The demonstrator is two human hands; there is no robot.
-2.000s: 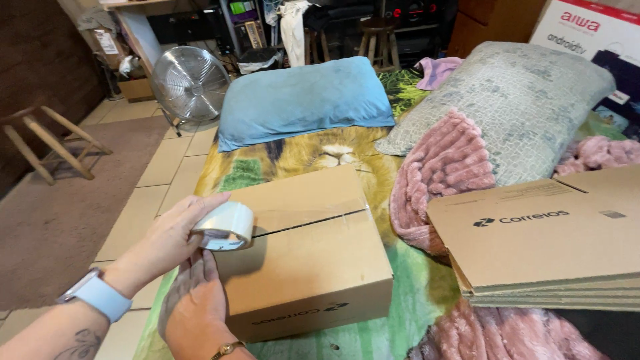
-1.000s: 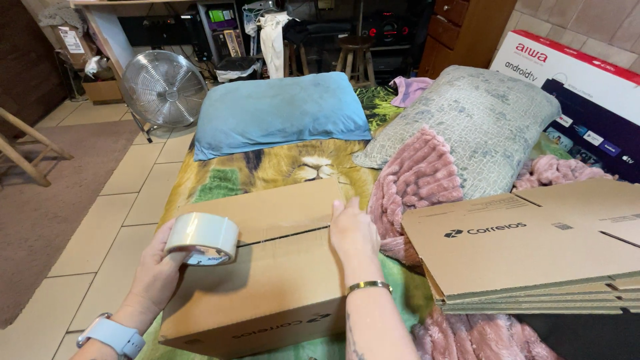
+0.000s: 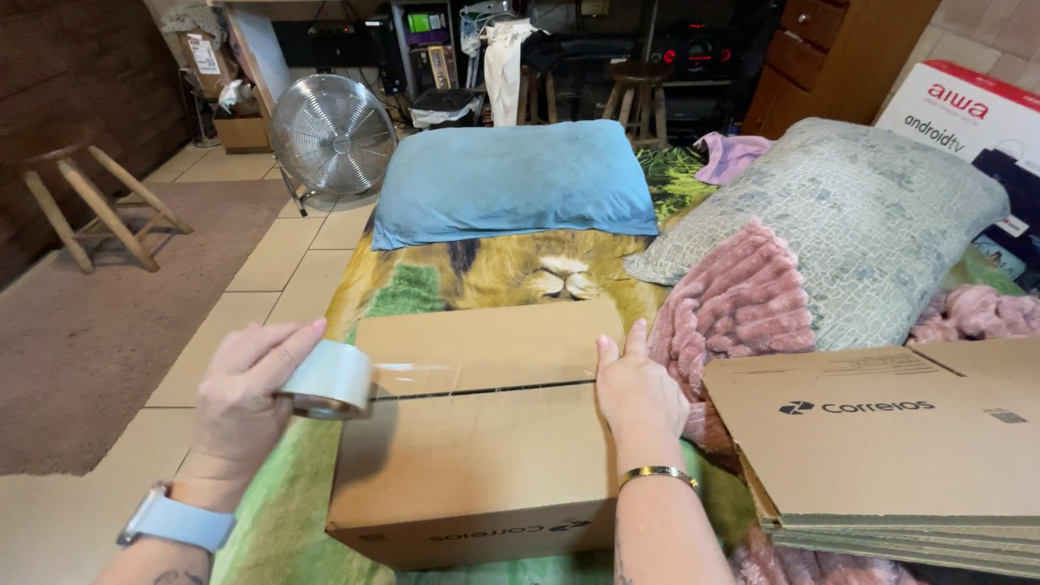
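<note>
A cardboard box stands on the lion-print blanket, its top flaps folded in with a narrow dark seam between them. My left hand grips a roll of clear packing tape at the box's left edge, by the end of the seam. Glossy tape shows on the flap beside the roll. At the right edge, my right hand rests against the box near the other end of the seam, fingers spread and holding nothing.
Flat cardboard boxes lie stacked at the right, beside a pink plush blanket. A blue pillow and a patterned pillow lie beyond. A metal fan and a wooden stool stand on the floor at the left.
Two seconds ago both hands were at the box's left side; my right hand has since moved to its right edge. The tape roll has shifted from over the top to the left edge.
</note>
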